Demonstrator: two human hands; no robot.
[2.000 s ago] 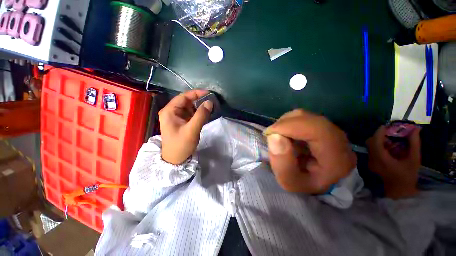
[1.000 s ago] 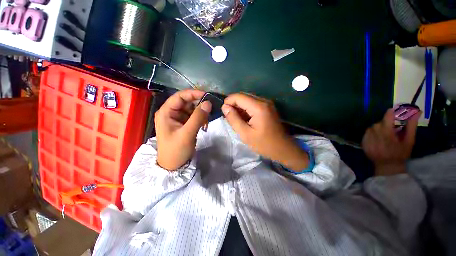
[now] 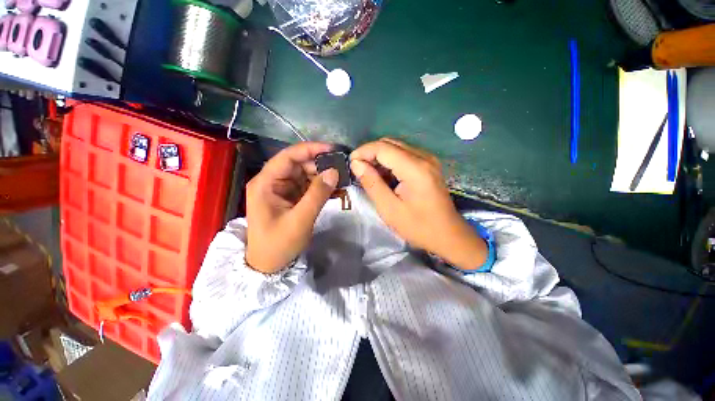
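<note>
A small black square display module (image 3: 332, 166) with an orange-gold ribbon tail hanging from its lower edge is held above the lap, near the front edge of the green mat. My left hand (image 3: 284, 205) grips its left side, with the thumb on its face. My right hand (image 3: 408, 196) is at its upper right edge, thumb and index finger pinched there. Whether the right fingertips hold a separate piece cannot be told.
A red tray (image 3: 133, 227) at left bears two small devices (image 3: 169, 157) and orange-handled cutters (image 3: 125, 304). On the mat (image 3: 392, 102) are white discs (image 3: 468, 127), a pale scrap (image 3: 439, 81) and a blue rod (image 3: 574, 102). A solder spool (image 3: 202, 41) stands behind the tray.
My right hand has come in from the right to the module. The module is now tilted so its face and ribbon tail show. The other person's hand with the pink housing has left the view.
</note>
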